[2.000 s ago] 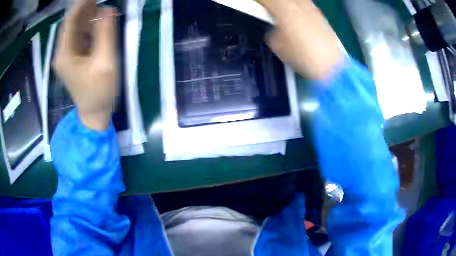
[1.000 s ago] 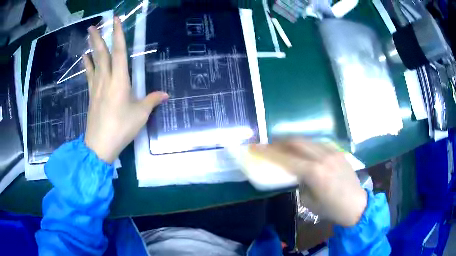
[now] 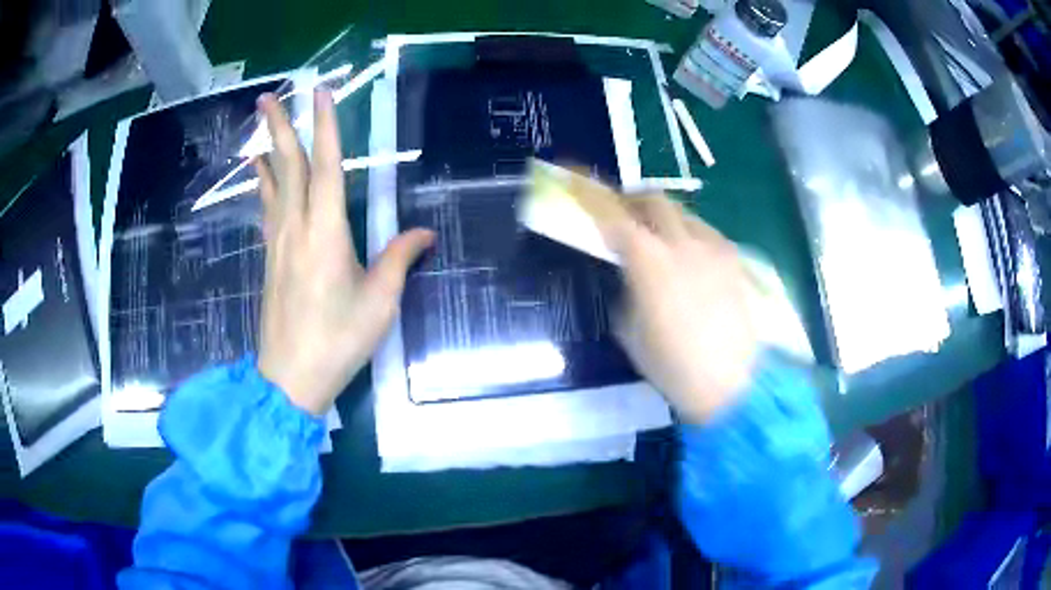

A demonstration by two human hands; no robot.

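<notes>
A glossy black tablet (image 3: 461, 300) with white printed lines on its face lies on a white sheet (image 3: 507, 449). My right hand (image 3: 686, 300) grips a stiff white scraper card (image 3: 565, 213), blurred, over the tablet's right part. Whether the card touches the face cannot be told. My left hand (image 3: 329, 254) is spread flat between this tablet and a second printed black tablet (image 3: 173, 265), its thumb at the first tablet's left edge. Clear film with bright edges (image 3: 277, 138) lies by my left fingertips; I cannot tell if they hold it.
A third black tablet (image 3: 40, 346) lies at the far left. A glaring film stack (image 3: 864, 242) is on the right, with a white bottle (image 3: 732, 52) behind. A black-banded cylinder (image 3: 966, 150) stands at the far right. White frame strips (image 3: 692, 133) lie beside the tablet; a box (image 3: 899, 461) is below.
My right hand and the card have moved from the tablet's near right corner up over its face. My left hand keeps about the same place on the tablets. The camera view has shifted.
</notes>
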